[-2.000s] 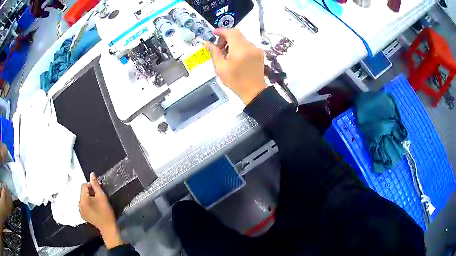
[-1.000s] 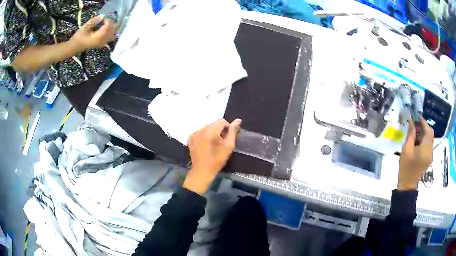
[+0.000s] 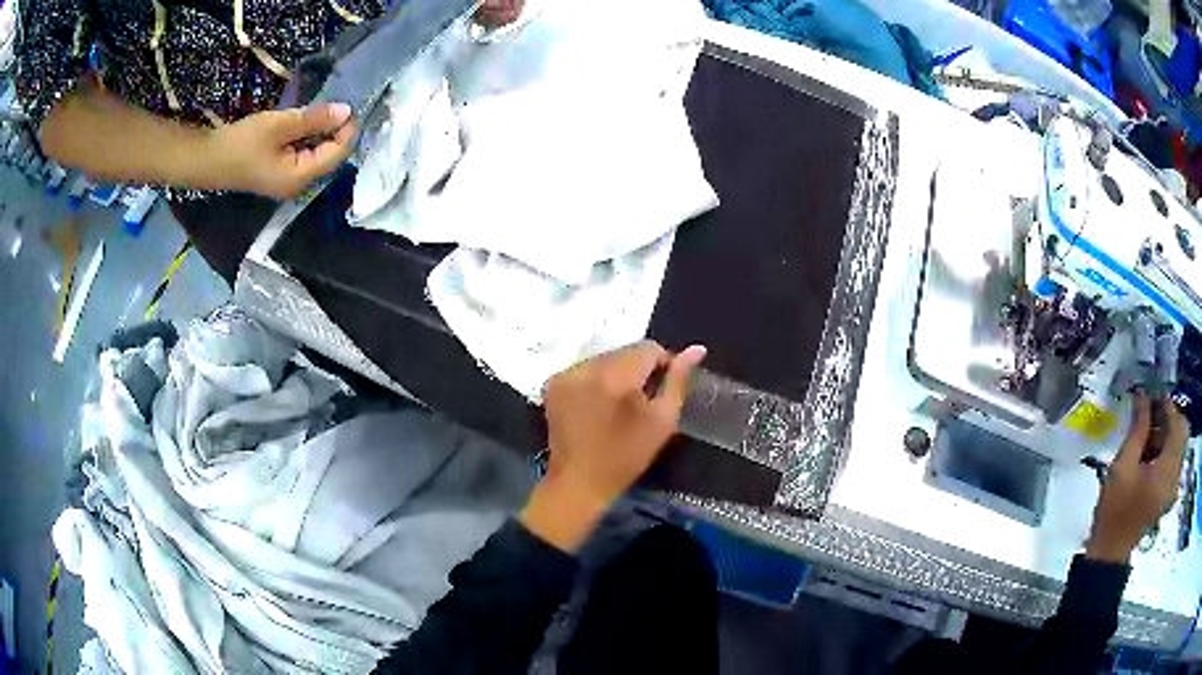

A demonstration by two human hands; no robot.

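White garment pieces [image 3: 567, 145] lie on the dark board at the left of the table. My left hand [image 3: 613, 419] is at their lower right edge, thumb and forefinger close together; I cannot tell whether it holds the cloth. My right hand [image 3: 1142, 477] is at the front of the overlock machine [image 3: 1101, 251], beside the yellow sticker, with fingers bent against the metal parts; what it touches is hidden. The needle area [image 3: 1048, 336] shows as a metal cluster. A heap of pale grey cloth [image 3: 264, 501] hangs left of my lap.
A person in patterned clothing [image 3: 198, 59] is at upper left, with a hand [image 3: 293, 148] beside the white cloth. The waste slot [image 3: 989, 466] opens before the machine. Teal cloth [image 3: 844, 37] lies at the table's back. A blue crate [image 3: 745, 560] is under the table edge.
The view has swung left since the first frame, bringing in the grey heap and the other person. That person's hand has moved lower beside the cloth. My right hand stays at the machine.
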